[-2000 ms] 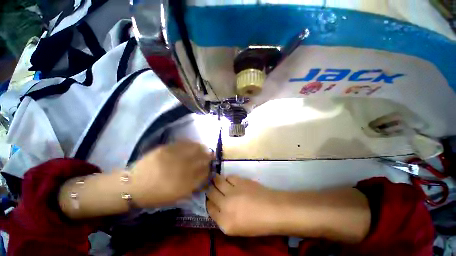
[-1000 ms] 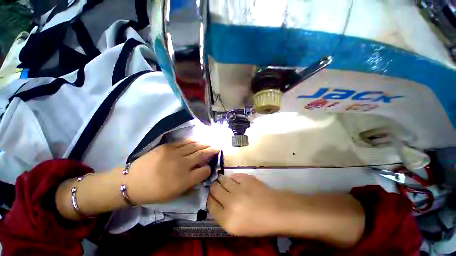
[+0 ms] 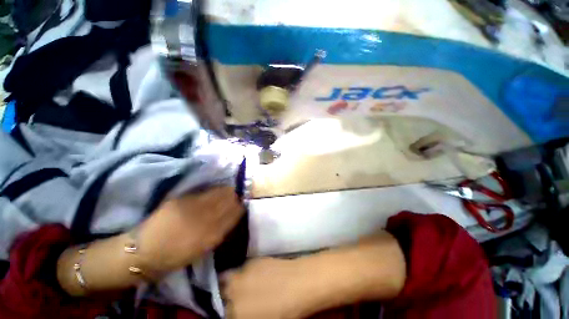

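A white and light-grey garment with black stripes [image 3: 53, 146] is heaped left of the needle. A black fabric piece [image 3: 236, 240] runs from the glare at the needle down between my hands. My left hand [image 3: 190, 227] is blurred and lies on the garment, its fingers at the black piece's left edge. My right hand [image 3: 256, 290] is blurred at the lower end of the black piece; its fingers are cut off or hidden. The white machine head with a blue stripe and "JACK" lettering [image 3: 371, 93] stands ahead. Needle and presser foot are lost in the glare.
Scissors with red handles [image 3: 486, 202] lie at the right of the machine bed. A bright blue lump [image 3: 536, 106] is at the right of the head. Loose grey and white cloth [image 3: 536, 274] is at the lower right. A cream tension knob [image 3: 274, 98] sticks out of the head.
The view has shifted, so the machine appears further left. More black fabric shows between my hands. My right hand is lower, towards the front edge. The garment at left is more bunched.
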